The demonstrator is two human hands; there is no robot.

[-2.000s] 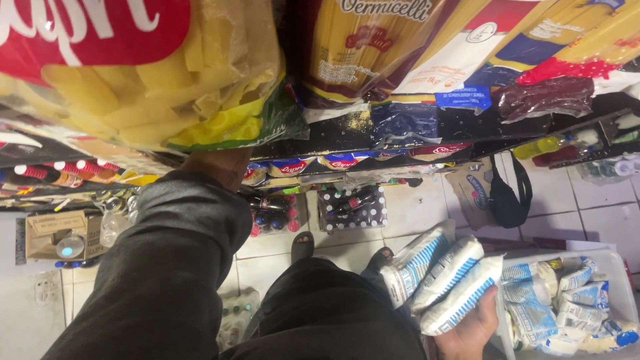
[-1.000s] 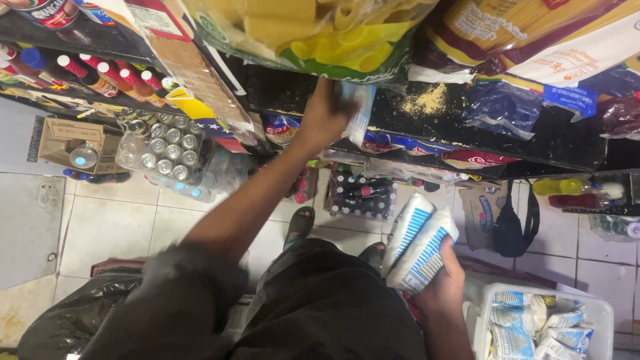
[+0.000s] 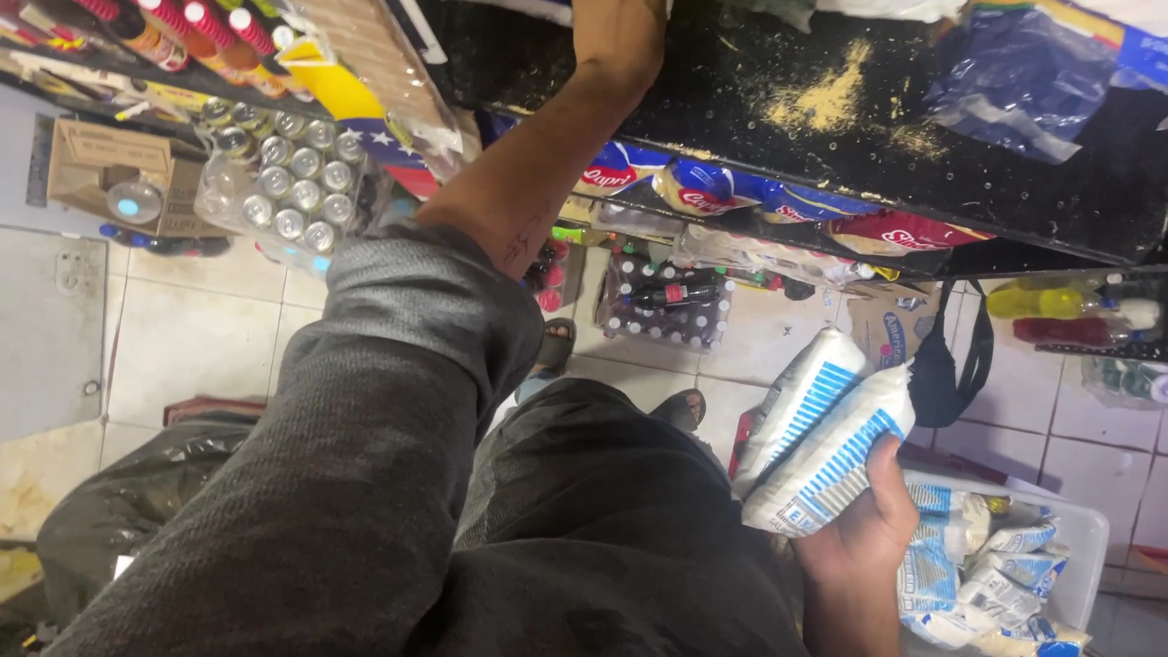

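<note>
My left hand reaches over the black shelf at the top edge of the view. Only its wrist and part of the back show; its fingers, and anything in them, are hidden. At lower right my right hand holds two white plastic packets with blue stripes, one packet with the thumb against it and another packet alongside. Below and right of that hand stands a translucent plastic bin with several similar packets.
Yellowish crumbs lie on the shelf. Pasta bags line the level below. Canned drinks, a cardboard box and a bottle pack stand lower down. A black plastic bag lies at left, a black strapped item at right.
Two seconds ago my right hand held three packets; now it holds two. My left hand, seen with a packet at the shelf a second ago, has moved farther over it. The view has shifted.
</note>
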